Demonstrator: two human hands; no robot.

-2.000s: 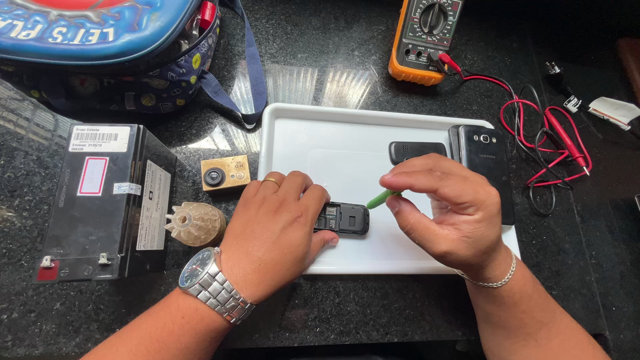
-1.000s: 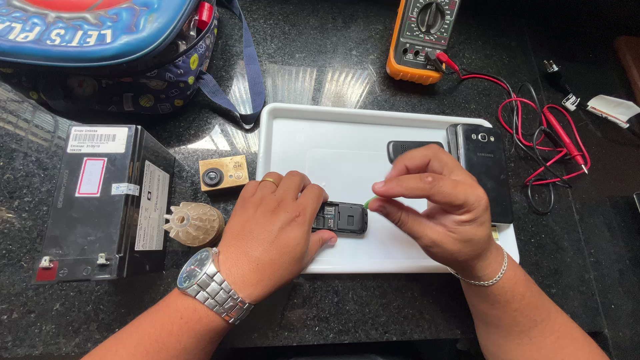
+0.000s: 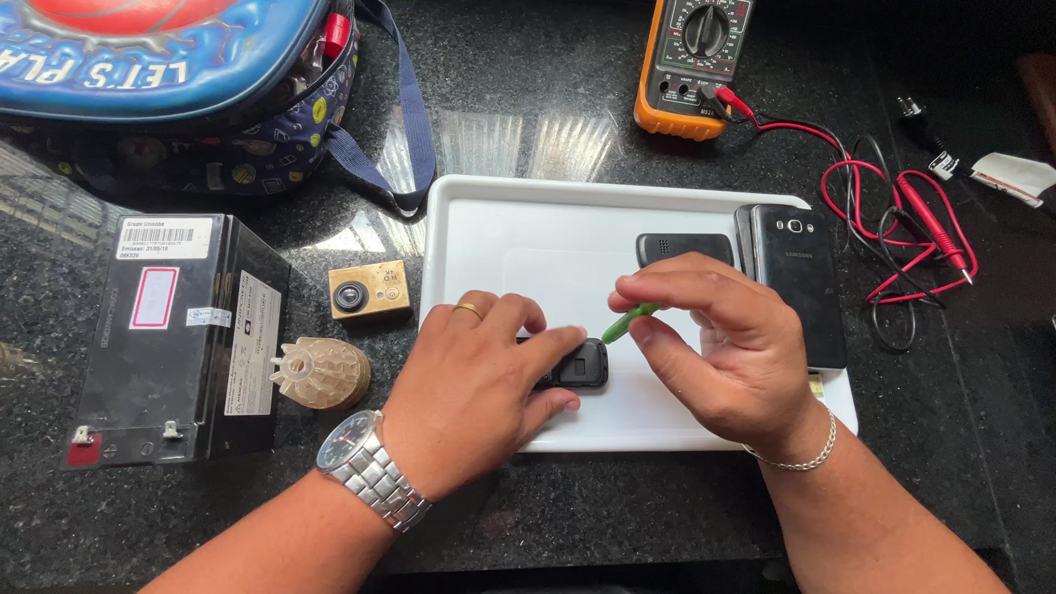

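My left hand (image 3: 483, 379), with a ring and a metal watch, lies over a small black mobile phone (image 3: 582, 368) whose inner side faces up without its back cover. Fingers and thumb grip the phone; much of it is hidden beneath them. My right hand (image 3: 726, 346) pinches a green pointed tool (image 3: 631, 320) between thumb and forefinger, its tip at the upper right corner of the phone. Both hands are over a white tray (image 3: 511, 194). Behind my right hand lies a black phone back cover (image 3: 685, 247), and a Samsung smartphone (image 3: 796, 280) rests at the tray's right end.
Left of the tray stand a black battery (image 3: 157, 363), a gold action camera (image 3: 370, 289) and a beige ribbed object (image 3: 322, 373). A blue bag (image 3: 239, 157) fills the upper left. An orange multimeter (image 3: 681, 120) with tangled red and black leads (image 3: 924, 214) lies at the upper right.
The fingers of my left hand have shifted right along the phone and cover more of it. The green tool's tip has moved from the phone's right end to its upper right corner.
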